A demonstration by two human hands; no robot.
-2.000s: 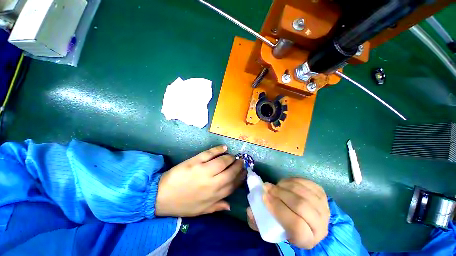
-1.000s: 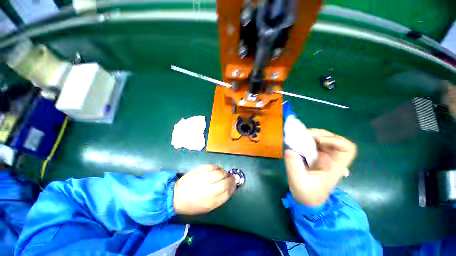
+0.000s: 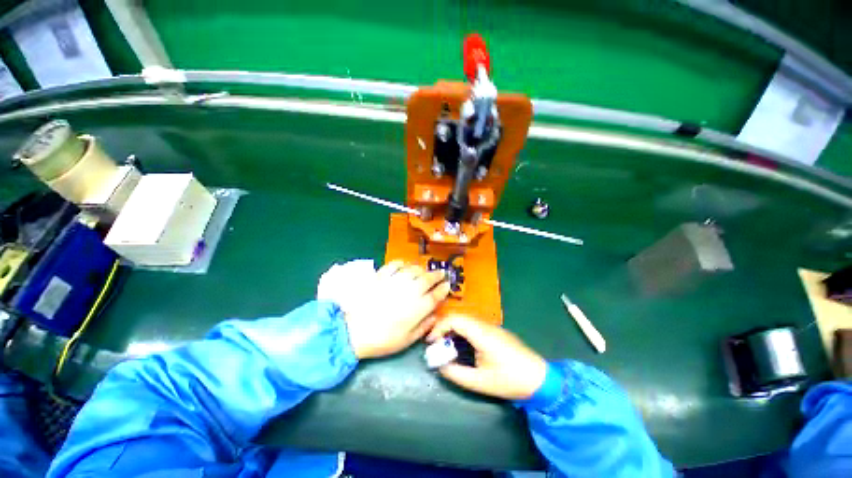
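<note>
The orange toggle press (image 3: pixel 517 121) stands upright in front of me, with its red handle (image 3: pixel 475 56) raised. My left hand (image 3: pixel 397 303) reaches over the orange base, its fingertips at the black notched nest (image 3: pixel 456 271) on a small round component; the fingers partly hide both. My right hand (image 3: pixel 492 357) is just in front of the base, close to my left fingers. It is curled around a small white and dark thing (image 3: pixel 442 352) that I cannot identify. White paper (image 3: pixel 347 280) lies left of the base, partly under my left hand.
A thin pale rod (image 3: pixel 537 231) runs crosswise through the press. A small dark part (image 3: pixel 539 208), a craft knife (image 3: pixel 584 324), a grey block (image 3: pixel 682 257) and a spool (image 3: pixel 766 361) are on the right. A white box (image 3: pixel 164 220), tape rolls (image 3: pixel 79 166) and a blue device (image 3: pixel 63 275) are left.
My left hand has moved from the bench up to the nest. My right hand has come from the right of the base to its front. The view has tilted up, showing the red handle.
</note>
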